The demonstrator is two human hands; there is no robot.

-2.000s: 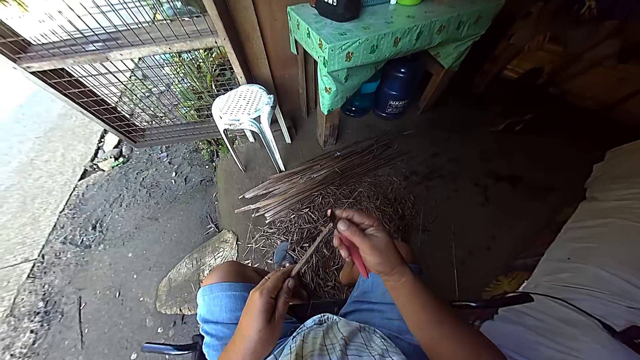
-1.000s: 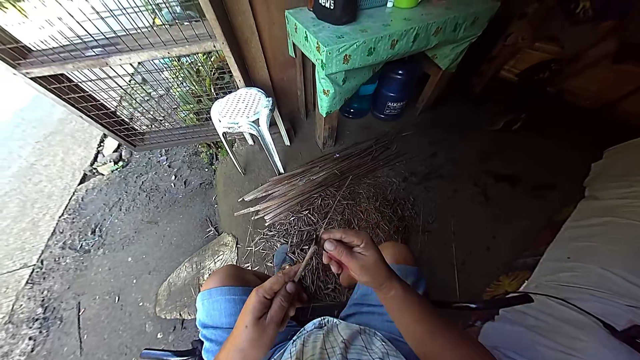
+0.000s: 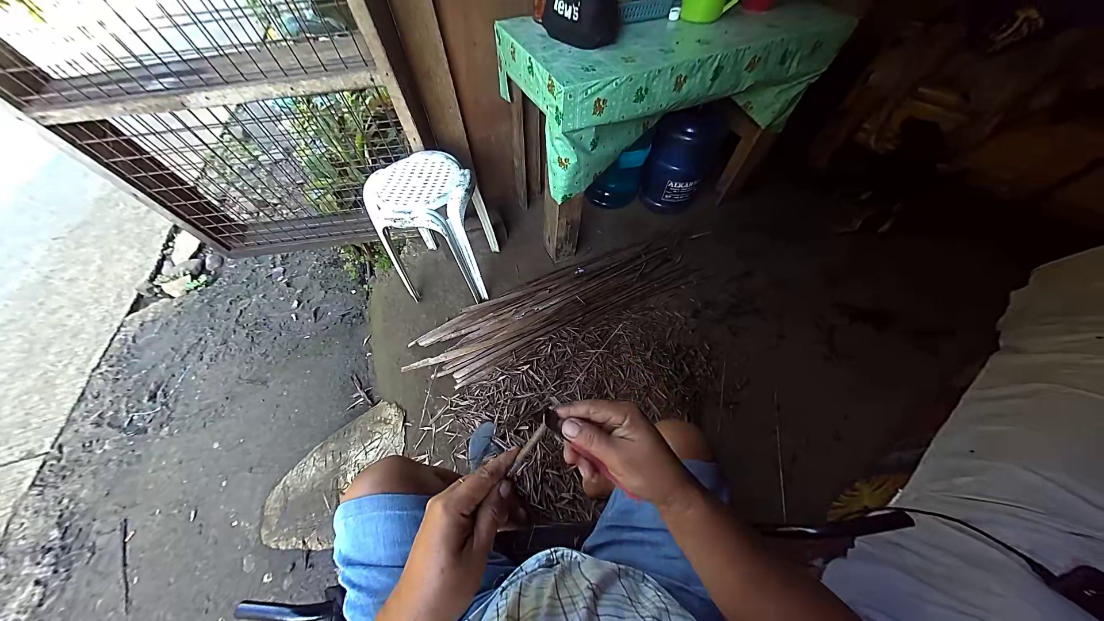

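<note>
My left hand, low in the middle of the head view, is closed around thin brown strips that point up toward my other hand. My right hand is just above and to the right, its fingers closed on a small cutting tool whose red handle shows partly under the palm; the blade is too small to make out well. Beyond both hands a heap of short brown cuttings covers the floor between my knees. Long dry brown strips lie in a bundle at the far side of the heap.
A white plastic stool stands by a wire-mesh gate. A table with a green patterned cloth has blue water jugs beneath. A flat stone lies left of my knee, and pale fabric covers something at the right.
The red handle, plain to see in my right hand two seconds ago, is now mostly hidden. A long thin piece that rose above my hands one second ago no longer shows there.
</note>
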